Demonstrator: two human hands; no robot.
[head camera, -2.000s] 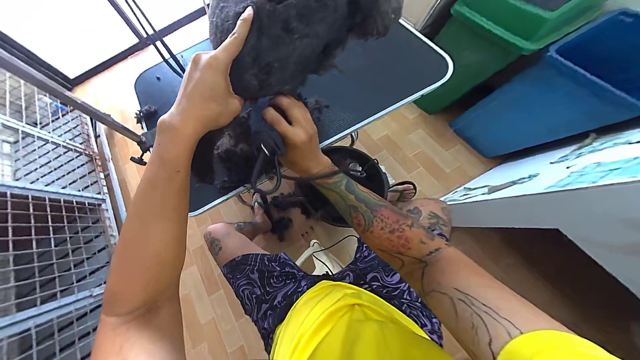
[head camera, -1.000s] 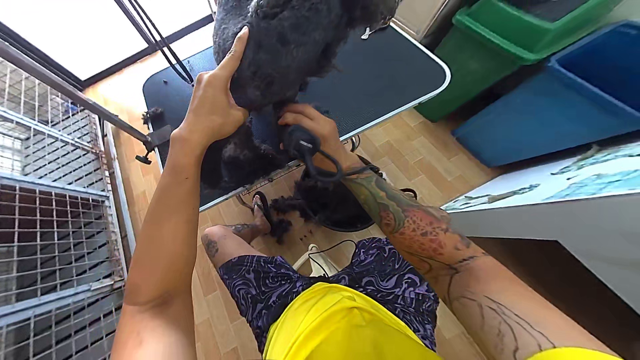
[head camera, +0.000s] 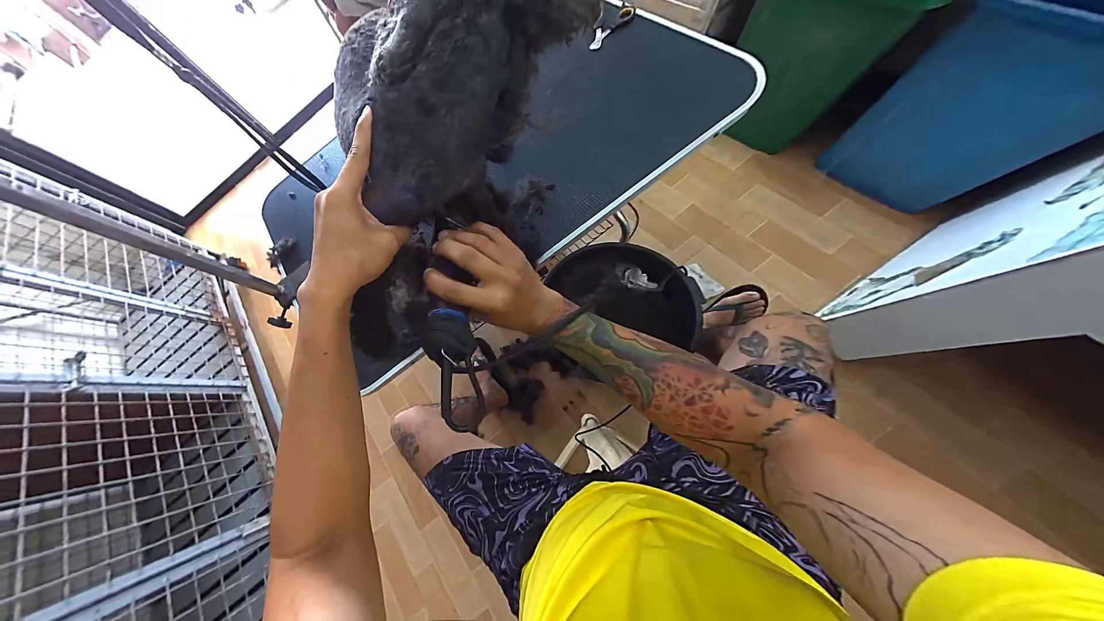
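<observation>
A dark, curly-coated dog (head camera: 431, 103) stands on a black grooming table (head camera: 638, 95) with a pale edge; its head cannot be made out. My left hand (head camera: 349, 228) lies against the dog's rear, thumb and fingers spread around the fur. In my right hand (head camera: 492, 272) is a dark electric clipper (head camera: 448, 323) with a blue band and a looped black cord. The clipper's head is at the fur low on the dog, just right of my left hand, and its blade is mostly hidden. Loose dark fur (head camera: 384, 302) covers the near part of the tabletop. Scissors (head camera: 611, 24) lie at the table's far side.
A black round tub (head camera: 638, 289) with fur in it stands on the floor below the table edge. Metal cages (head camera: 129, 414) line the left, beside a metal arm with a clamp (head camera: 280, 297). Green (head camera: 802, 78) and blue (head camera: 966, 112) bins stand at the upper right.
My right hand has turned with the clipper, whose corded end now points down toward my legs. My left hand remains on the dog's rear.
</observation>
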